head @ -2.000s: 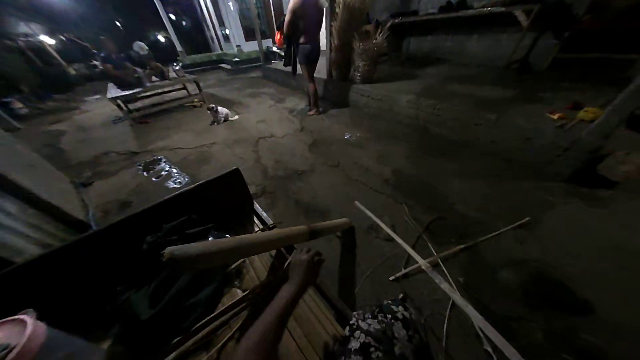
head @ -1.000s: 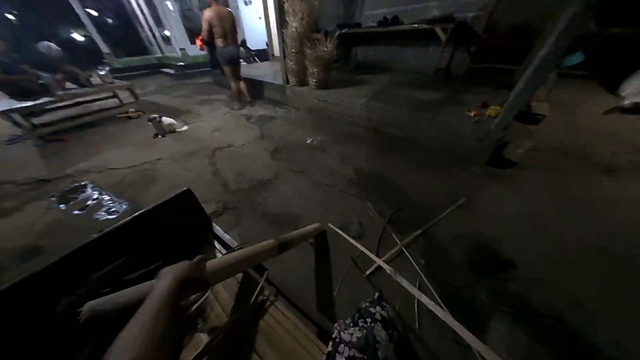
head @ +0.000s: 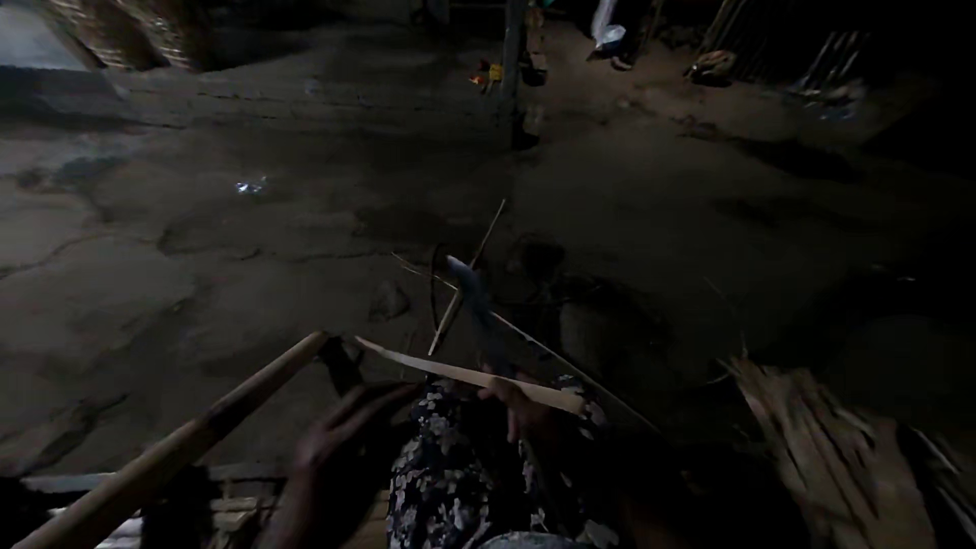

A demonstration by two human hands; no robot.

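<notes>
My left hand (head: 343, 431), blurred, is at the lower middle with fingers extended and nothing visible in it, beside the patterned cloth (head: 438, 457) on my lap. My right hand (head: 522, 404) has its fingers around a pale, flat wooden strip (head: 450, 371) lying slantwise over the cloth. A dark, blurred blade-like tool (head: 476, 301) points up and away from that hand; its lower end is hidden, so its hold cannot be told. A round wooden pole (head: 198, 438) slants at lower left, left of my left hand.
Thin sticks (head: 450, 316) lie crossed on the ground ahead. Split, rough wood (head: 835, 457) is at lower right. Slats (head: 232, 515) are at the lower left. A post (head: 511, 76) stands farther off, near a yellow and orange item (head: 488, 74). Woven baskets (head: 168, 34) stand at upper left.
The view has swung right and down. My left hand, on the round pole one second ago, is off it. My right hand, the pale strip in it and the dark tool have come into view.
</notes>
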